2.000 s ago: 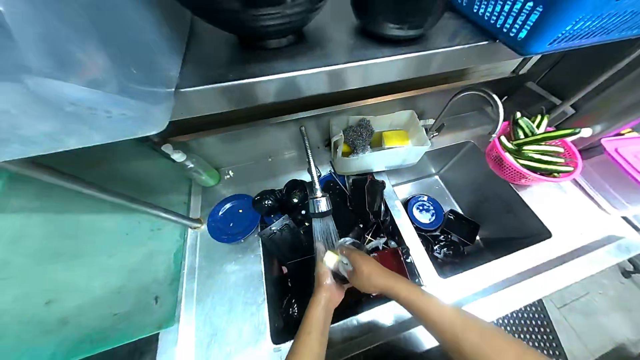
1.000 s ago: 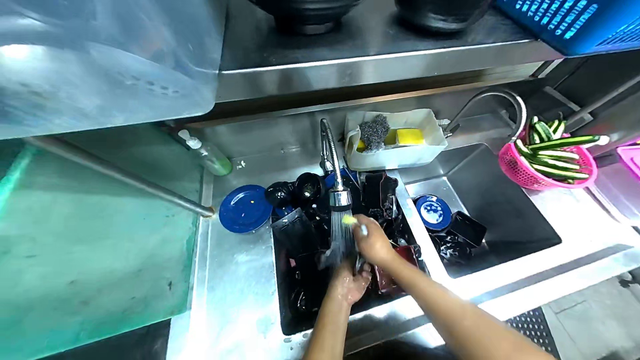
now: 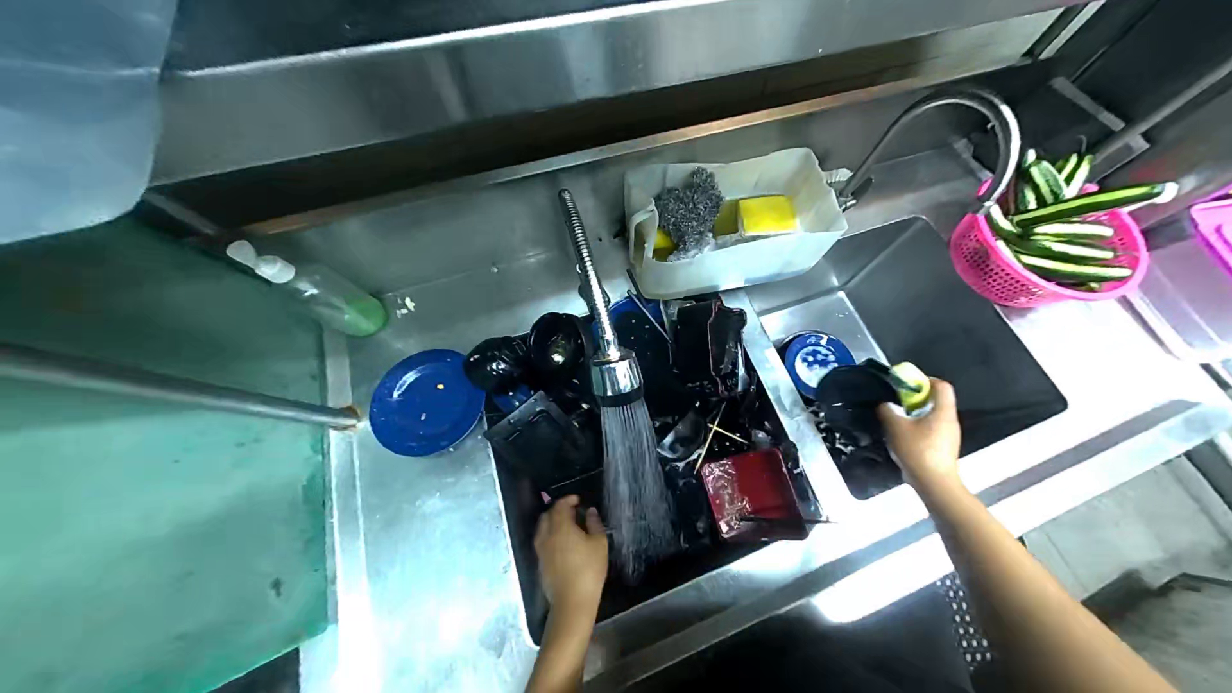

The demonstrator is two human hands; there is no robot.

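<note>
My left hand (image 3: 572, 553) is low in the left sink basin, its fingers at a dark dish; whether it grips that dish is unclear. My right hand (image 3: 924, 428) is over the right basin, holding a yellow-green sponge (image 3: 911, 387) and a black bowl (image 3: 854, 397). A blue-and-white dish (image 3: 816, 360) lies beside the bowl. Water sprays from the faucet head (image 3: 615, 376) into the left basin, among black dishes (image 3: 544, 438), a red square dish (image 3: 754, 494) and chopsticks (image 3: 710, 438). A blue plate (image 3: 426, 402) rests on the counter to the left.
Behind the basins, a white plastic container (image 3: 741, 260) holds steel wool (image 3: 689, 210) and yellow sponges (image 3: 767, 215). A pink basket (image 3: 1001, 269) of cucumbers stands at the right, near a curved faucet (image 3: 996, 115). A green-based bottle (image 3: 337, 300) is at the back left; a metal shelf (image 3: 481, 82) spans above.
My hands, together under the spray before, are now apart: the right one has moved over the right basin, the left one is lower in the left basin. The view has shifted.
</note>
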